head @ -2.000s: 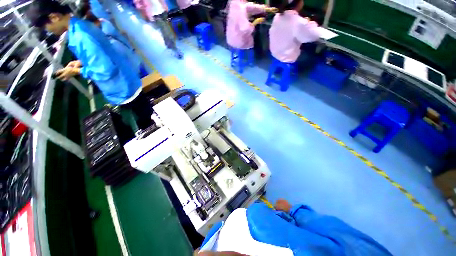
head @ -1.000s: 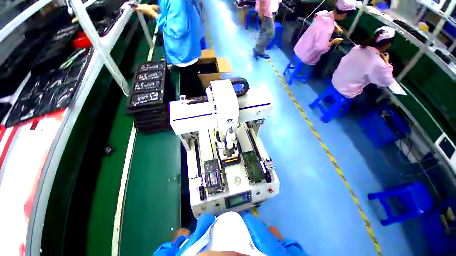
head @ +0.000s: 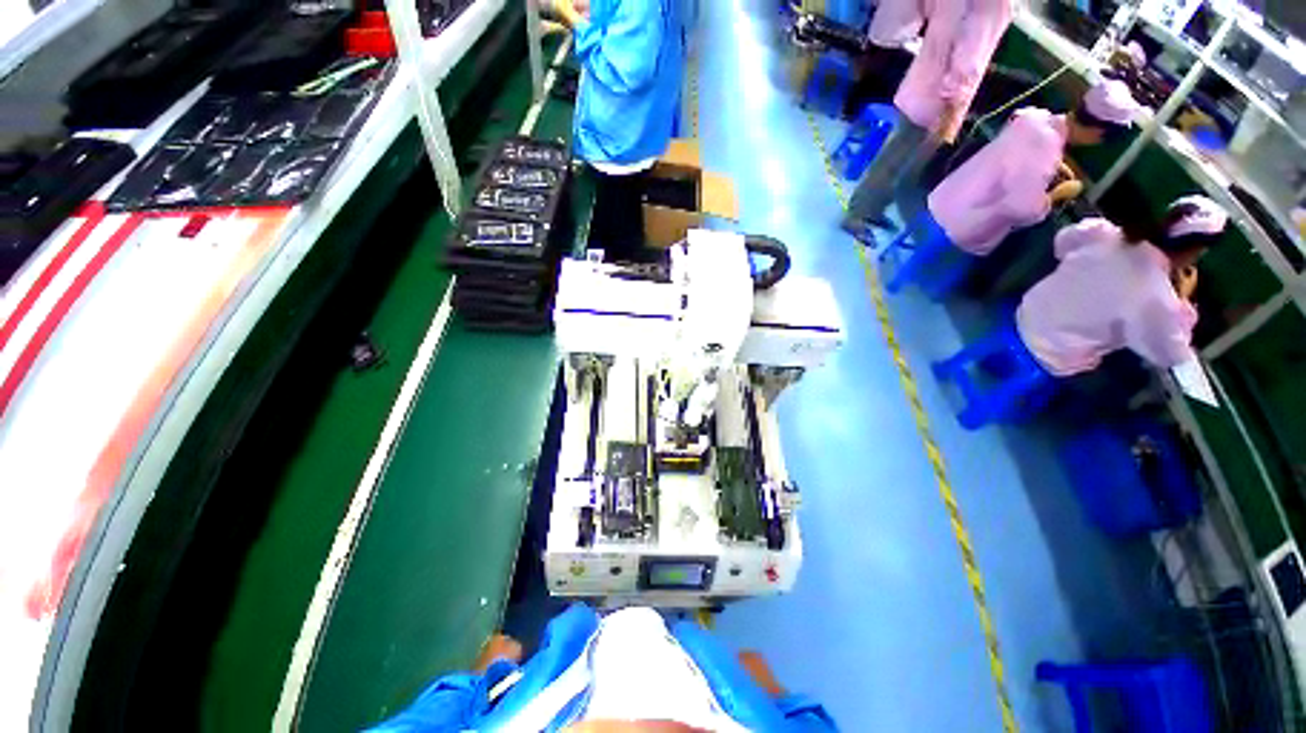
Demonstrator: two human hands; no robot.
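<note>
The white benchtop machine stands in front of me beside the green belt. Its left fixture holds a dark part with silvery shapes. Its right fixture looks dark greenish. The machine head is between the beds. My left hand is low at my left side, small and mostly hidden by the blue sleeve. My right hand is low at my right side, also partly hidden. The fingers of both are too unclear to read.
A stack of black trays stands on the green belt at the back left. A small dark part lies on the belt. A person in blue stands behind the machine by a cardboard box. Blue stools line the right.
My view has turned left, so the machine now stands upright and nearly central. My left hand has come into view at my side. A person in pink stands nearer in the aisle.
</note>
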